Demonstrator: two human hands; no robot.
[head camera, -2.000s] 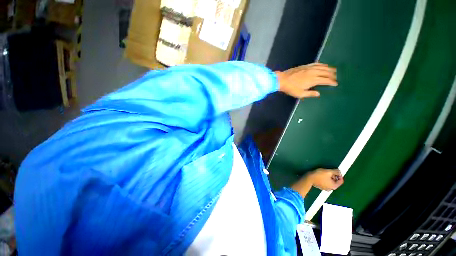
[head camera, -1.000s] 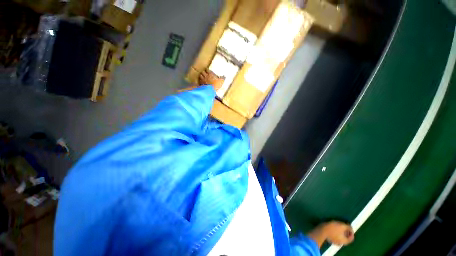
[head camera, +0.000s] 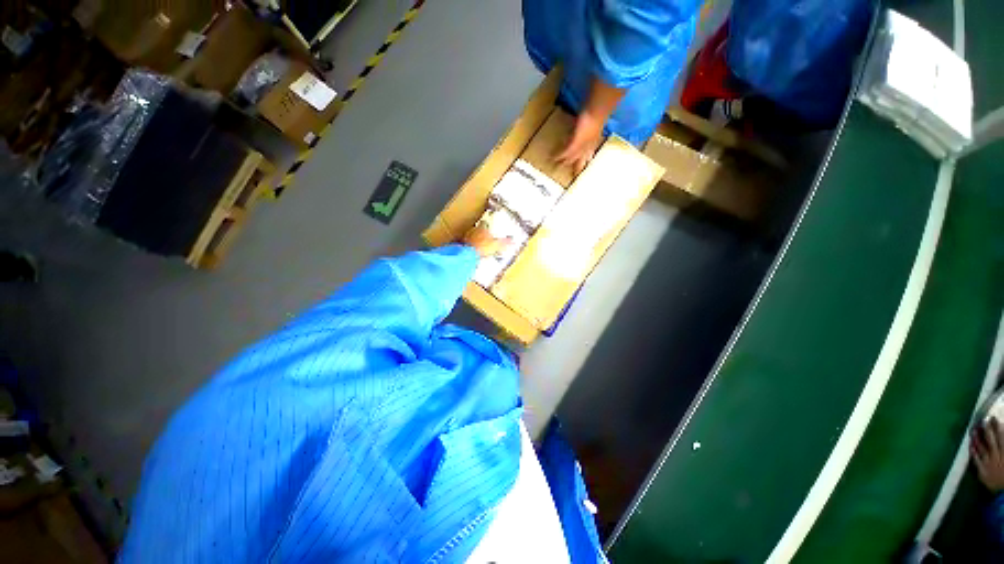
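Note:
My left hand (head camera: 488, 240) reaches into an open brown carton (head camera: 631, 176) and rests at the lower end of the white packs (head camera: 526, 196) inside. The packs lie in two groups with dark gaps at their edges. The fingers are small and blurred, so whether they grip a pack cannot be told. The carton stands low, beside the bench, with a bit of blue showing under its lower right side. My right hand is out of the picture.
Another person's hand (head camera: 580, 143) is in the carton's upper end. A green bench (head camera: 760, 408) curves along the right, with stacked white packs (head camera: 919, 77) at its top. Another hand (head camera: 988, 449) shows at the right edge. A wooden pallet (head camera: 229, 212) stands left.
My left hand has gone from above the bench into the carton. My right hand has left the picture. Another person's hand now shows in the carton. The view has shifted.

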